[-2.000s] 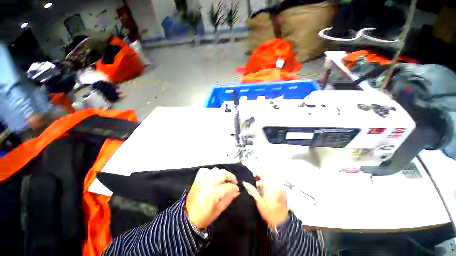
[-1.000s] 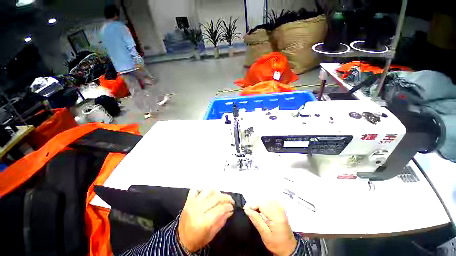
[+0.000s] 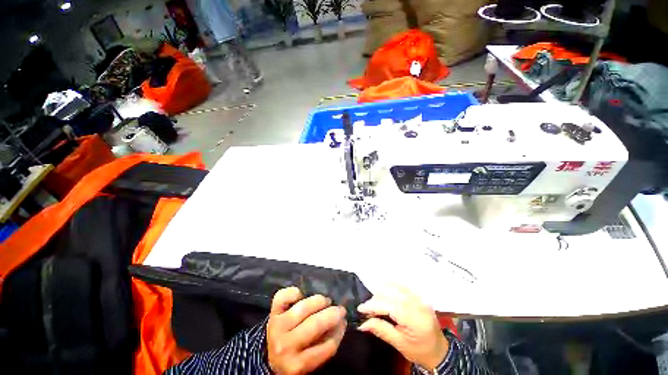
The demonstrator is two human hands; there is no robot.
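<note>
A black panel (image 3: 267,278) lies over the front edge of the white table. Its upper edge is folded up, with a shiny face showing. My left hand (image 3: 306,329) grips the panel's edge near its right corner. My right hand (image 3: 403,322) pinches the corner just to the right, close to the left hand. The lower part of the panel is hidden below my hands and sleeves. The white sewing machine (image 3: 505,139) stands behind, its needle area (image 3: 359,209) apart from the panel.
Slim silver snips (image 3: 450,264) lie on the table (image 3: 242,198) right of the needle. Black pieces (image 3: 88,286) are stacked on orange cloth (image 3: 36,223) at left. A blue crate (image 3: 315,126) is behind the machine. A person (image 3: 223,36) is in the far background.
The panel's edge has turned up to show its shiny face, and its corner is still held in both hands. The view has shifted. The person in the background has moved right.
</note>
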